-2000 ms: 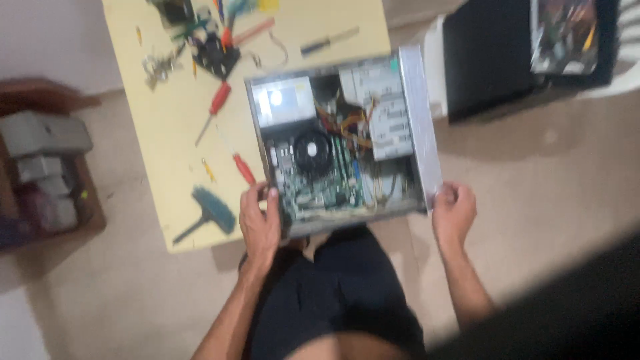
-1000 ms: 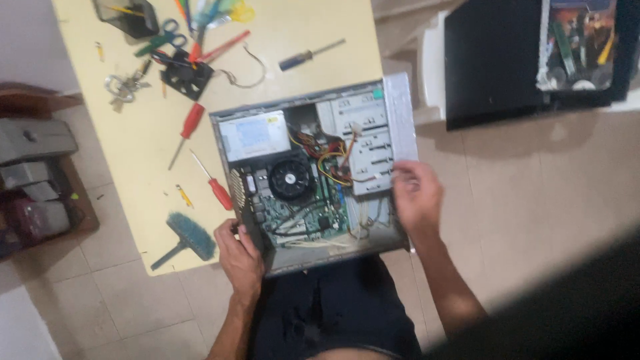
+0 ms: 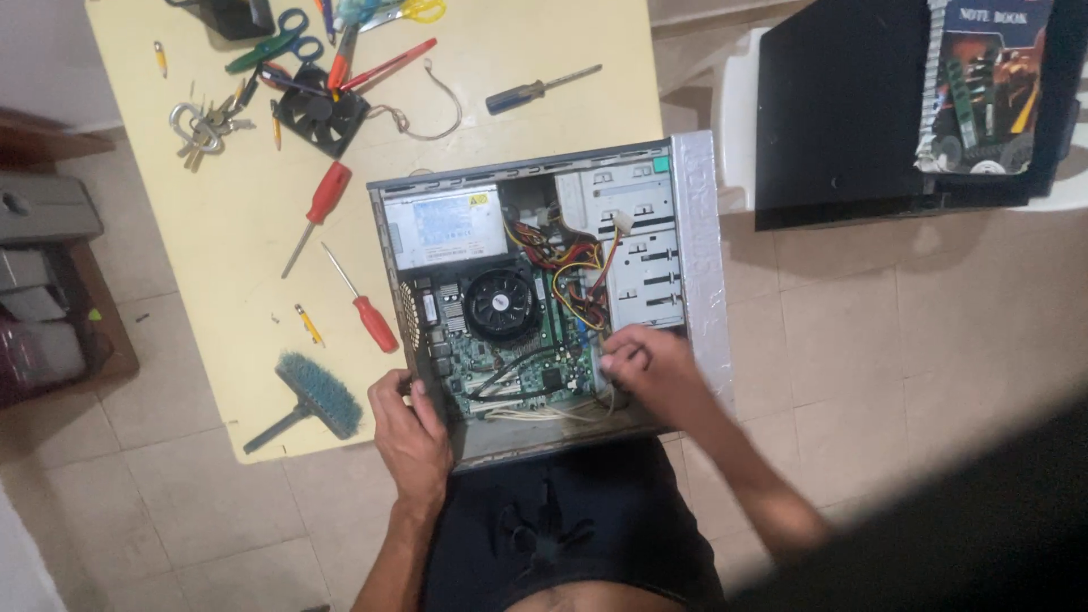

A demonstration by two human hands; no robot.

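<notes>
An uncovered desktop computer case (image 3: 699, 255) lies on its side, partly over the table edge and partly above my lap. My left hand (image 3: 412, 433) grips its left wall near the lower corner. Inside, my right hand (image 3: 650, 370) is bent over the motherboard's right side, fingertips by thin cables; whether they pinch one I cannot tell. A black CPU cooler fan (image 3: 500, 304) sits on the green motherboard (image 3: 510, 361). The power supply (image 3: 446, 225) fills the upper left corner. Red, yellow and black power cables (image 3: 565, 255) run beside the metal drive bays (image 3: 633, 272).
On the yellow table (image 3: 212, 340) lie red screwdrivers (image 3: 327, 194), a dark-handled screwdriver (image 3: 517, 97), a teal brush (image 3: 319, 395), a loose case fan (image 3: 323, 115), keys (image 3: 204, 132) and scissors (image 3: 302, 38). At right, a notebook (image 3: 986, 51) bearing memory modules rests on a black panel (image 3: 837, 119).
My right hand has moved from the case's right outer edge to over its inside, near the cables. My left hand remains at the left wall.
</notes>
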